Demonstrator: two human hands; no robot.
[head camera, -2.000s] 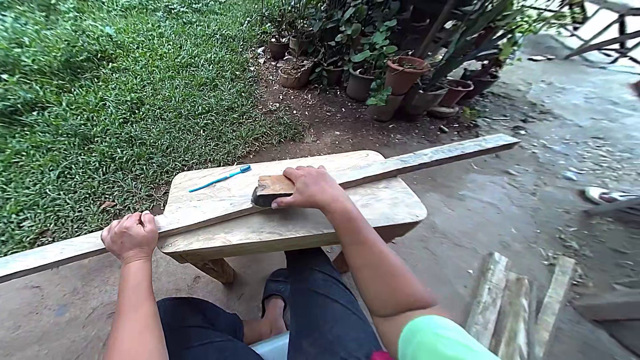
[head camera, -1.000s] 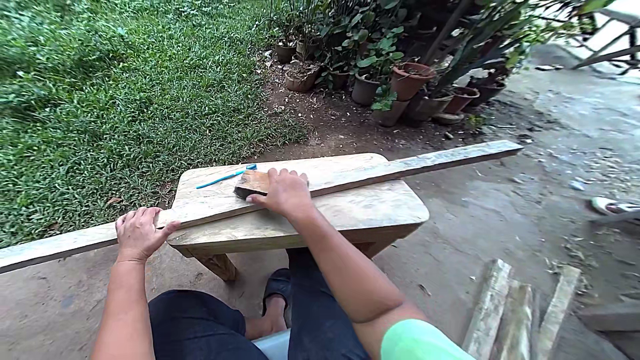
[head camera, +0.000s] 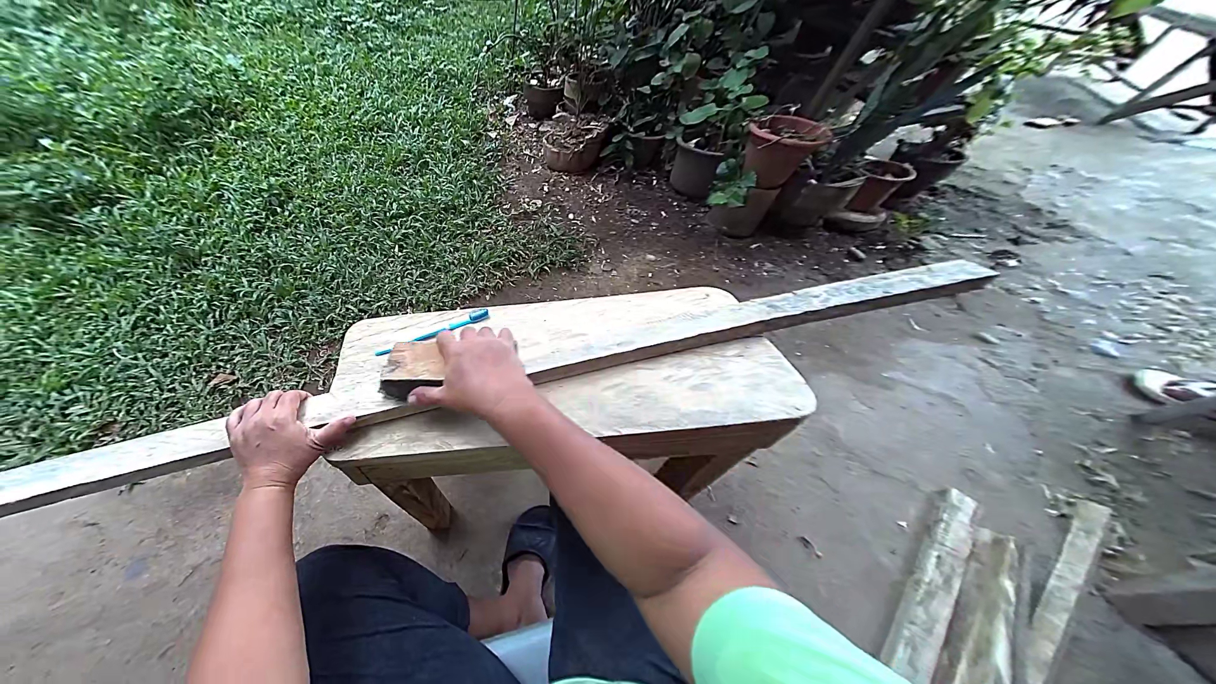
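A long wooden board (head camera: 665, 334) lies slantwise across a small wooden table (head camera: 703, 389) and juts out past both sides. My left hand (head camera: 275, 437) grips the board just beyond the table's left edge. My right hand (head camera: 480, 372) holds a wooden block (head camera: 415, 361) with a dark underside, pressed on the board near the left part of the tabletop; what the underside is made of cannot be told. Behind the block a blue toothbrush (head camera: 446, 330) lies on the table, its head toward the right.
Potted plants (head camera: 784, 147) stand behind the table, beside grass (head camera: 237, 190) at the left. Several rough wooden planks (head camera: 978, 603) lie on the concrete ground at the lower right. A shoe (head camera: 1173, 388) is at the right edge. I sit close to the table's front.
The right hand has moved left along the board with the block, nearer to my left hand. The left hand keeps its grip on the board.
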